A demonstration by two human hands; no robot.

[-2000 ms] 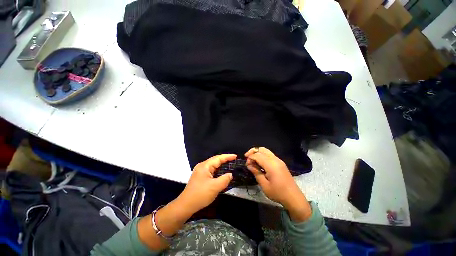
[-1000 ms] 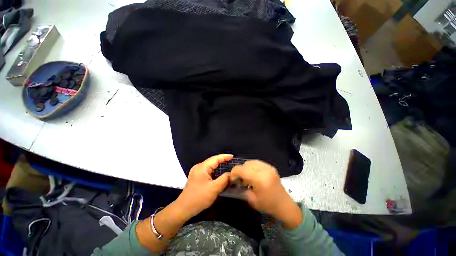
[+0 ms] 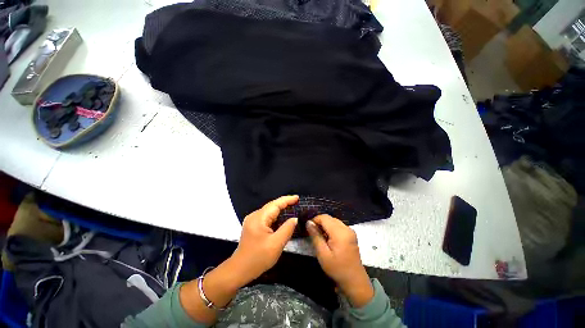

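Observation:
A large black garment (image 3: pixel 301 154) lies over the white table, its near edge brought to the table's front. A strip of facing with a fine pale grid (image 3: pixel 333 206) shows at that edge. My left hand (image 3: pixel 262 237) pinches the edge between thumb and fingers. My right hand (image 3: pixel 335 246) holds the same edge just right of it, thumb and fingertips together against the cloth. A dark spot, perhaps a button, lies between the fingertips. No needle or thread can be made out.
A blue-grey bowl (image 3: pixel 110 118) of dark buttons stands at the left beside a long pale box (image 3: pixel 27 87). A black phone (image 3: pixel 460 230) lies at the right. Grey clothing (image 3: pixel 96 288) lies in blue crates below left. Cardboard boxes (image 3: pixel 481 38) and dark cloth are at the far right.
My right hand has come down and to the right from over my left fingertips, opening view of the edge. More of the grid-patterned facing shows. The camera view has shifted slightly.

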